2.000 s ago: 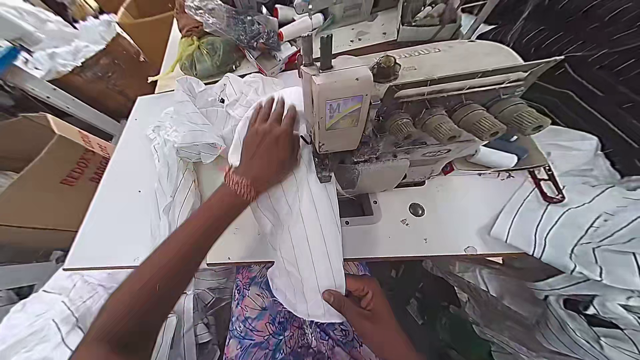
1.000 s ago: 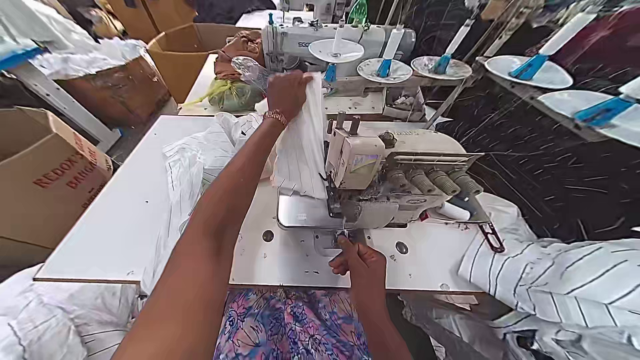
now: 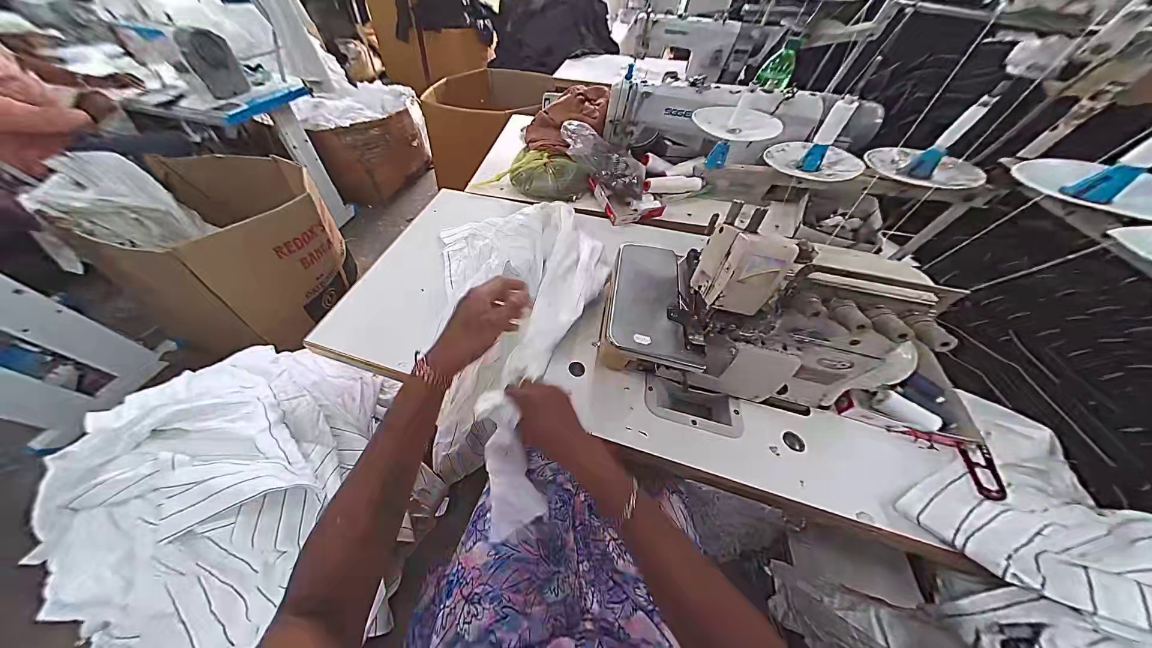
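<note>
White striped fabric lies bunched on the sewing table, left of an overlock sewing machine, and hangs over the front edge toward my lap. My right hand is closed on a gathered part of it near that edge. Above the cloth, to the left, my left hand has its fingers curled; blur hides whether they grip anything. Neither hand touches the machine, whose flat metal plate is bare.
A heap of striped fabric lies at the lower left, more striped cloth at the right. Cardboard boxes stand left. Behind are a second sewing machine, thread cones and a plastic bag. A person is at far left.
Both hands have left the machine area and moved left over the fabric. The cloth my left hand held up beside the machine is down at the left. The view has shifted left.
</note>
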